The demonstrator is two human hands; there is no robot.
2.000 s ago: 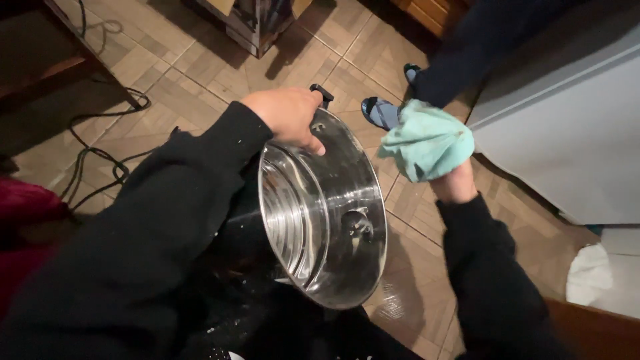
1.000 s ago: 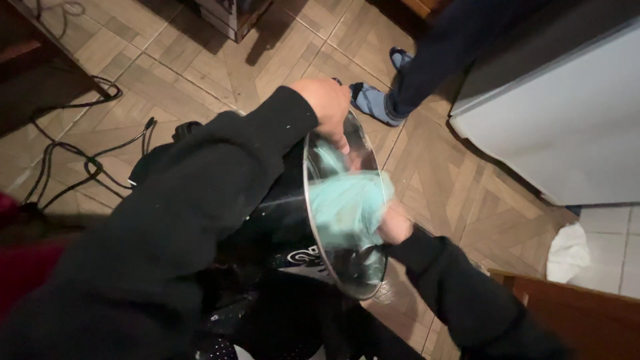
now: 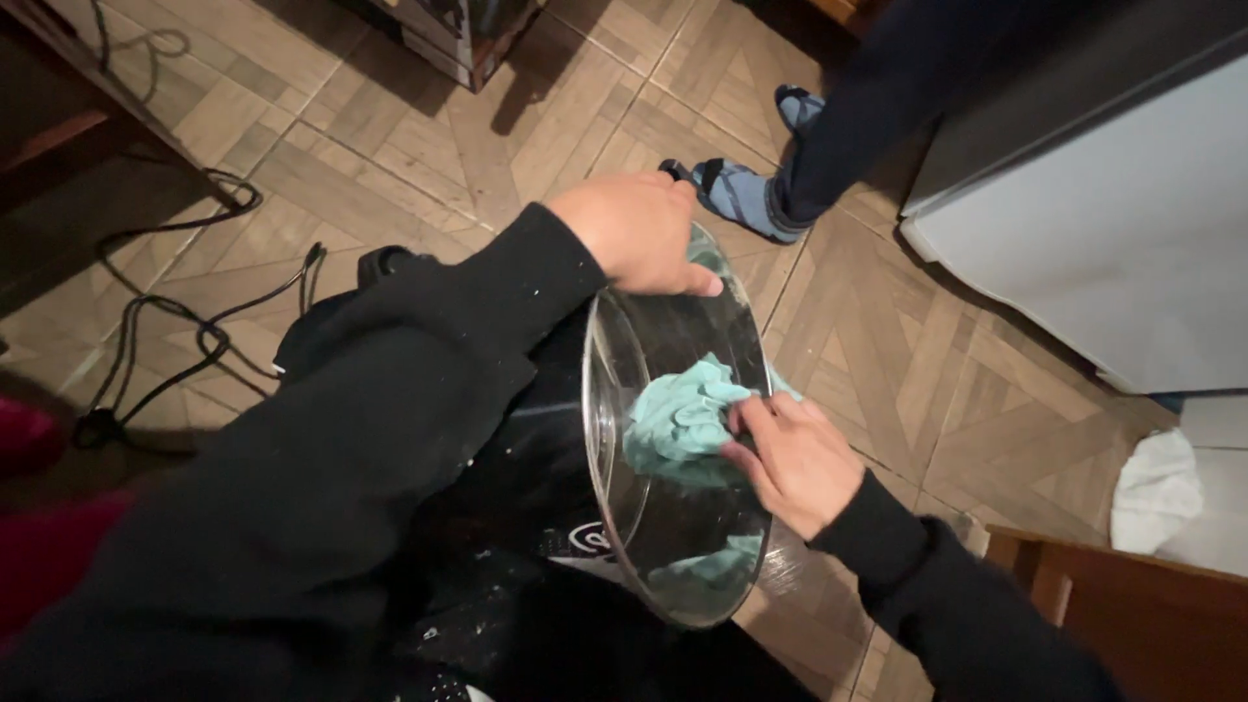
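A shiny metal pot (image 3: 595, 429) rests tilted over my lap, its round opening turned to the right. My left hand (image 3: 639, 234) grips the pot at the top of its rim, thumb over the edge; the handle there is mostly hidden. A crumpled light green cloth (image 3: 682, 419) lies against the inside of the pot, pinched between the fingers and thumb of my right hand (image 3: 798, 453). The pot's wall mirrors the cloth lower down.
Another person's legs and blue sandalled foot (image 3: 746, 200) are on the tiled floor (image 3: 868, 341) beyond the pot. A white appliance (image 3: 1082, 234) stands right, a white cloth (image 3: 1155, 492) lower right. Black cables (image 3: 175, 312) lie left; a wooden piece (image 3: 1131, 604) is at bottom right.
My right hand has brought the green cloth from beside the pot into its opening. The pot has turned so that its opening looks narrower, with my left hand still at its top.
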